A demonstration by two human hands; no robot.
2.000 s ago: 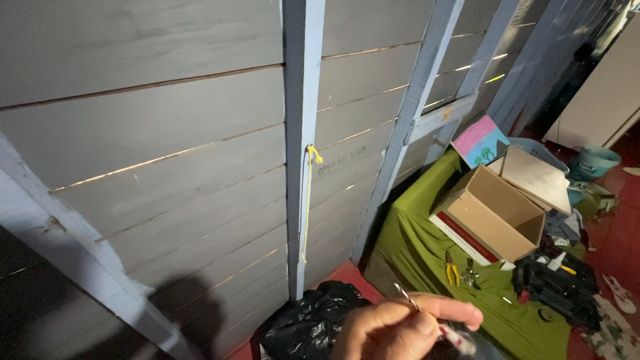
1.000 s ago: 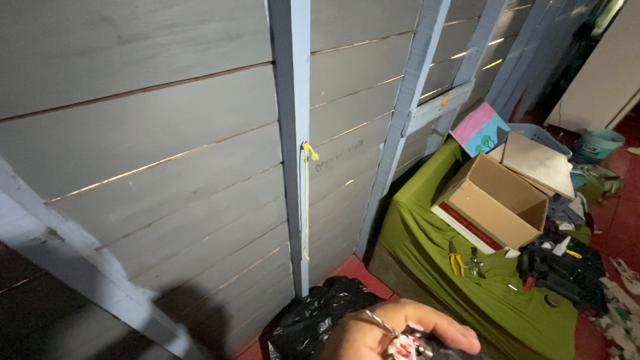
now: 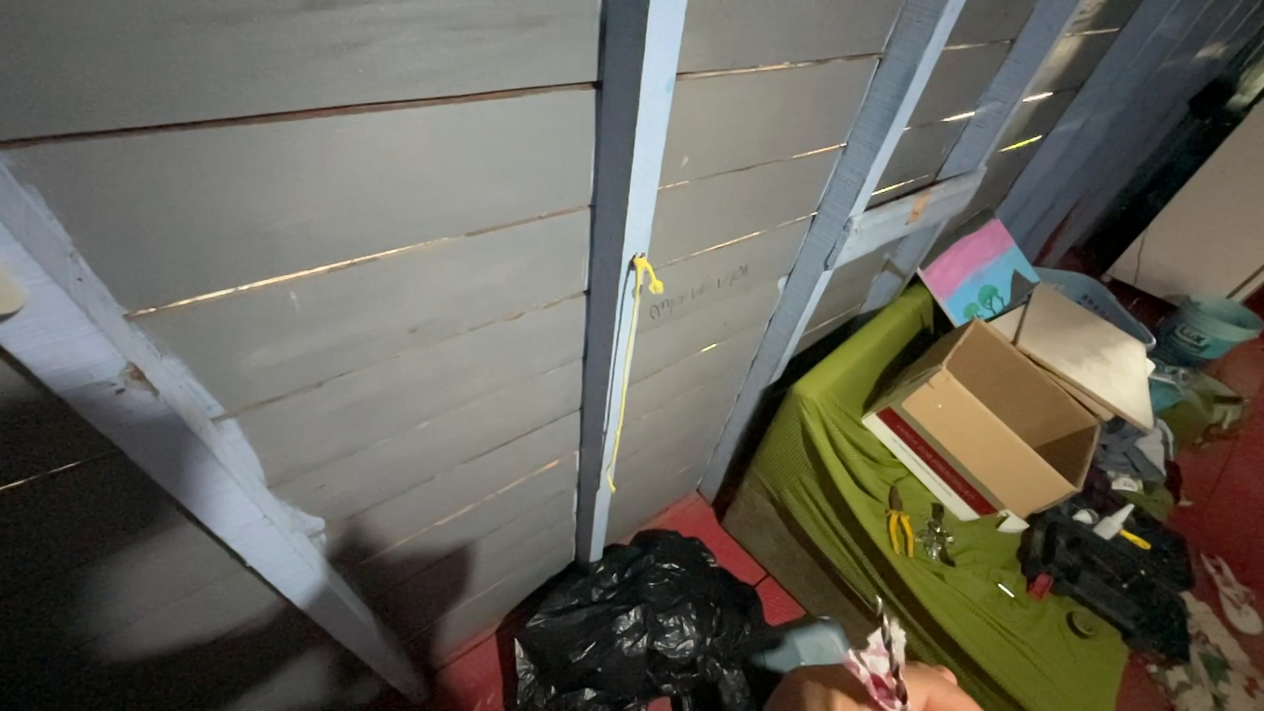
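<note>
One of my hands (image 3: 859,689), seemingly the right, shows at the bottom edge. Its fingers close around a bundle of twisted cord or wire (image 3: 882,657) with white and dark red parts. Just left of it, a grey-blue blurred object (image 3: 805,647) juts out; whether the hand holds it is unclear. Below and beside the hand lies a black plastic bag (image 3: 642,632) on the floor. Yellow string (image 3: 624,385) hangs from a knot on a blue wooden wall post (image 3: 647,128). My other hand is out of view.
A green cloth (image 3: 839,434) covers a low piece of furniture, bearing an open cardboard box (image 3: 987,415), yellow-handled pliers (image 3: 900,528) and a black tool case (image 3: 1116,573). A painted picture (image 3: 980,272) leans behind. Farther right is a teal bucket (image 3: 1210,331). A diagonal beam (image 3: 188,434) crosses the left.
My hand has moved lower in view, and more of the white and red bundle shows above its fingers. The grey-blue object beside it has come into sight.
</note>
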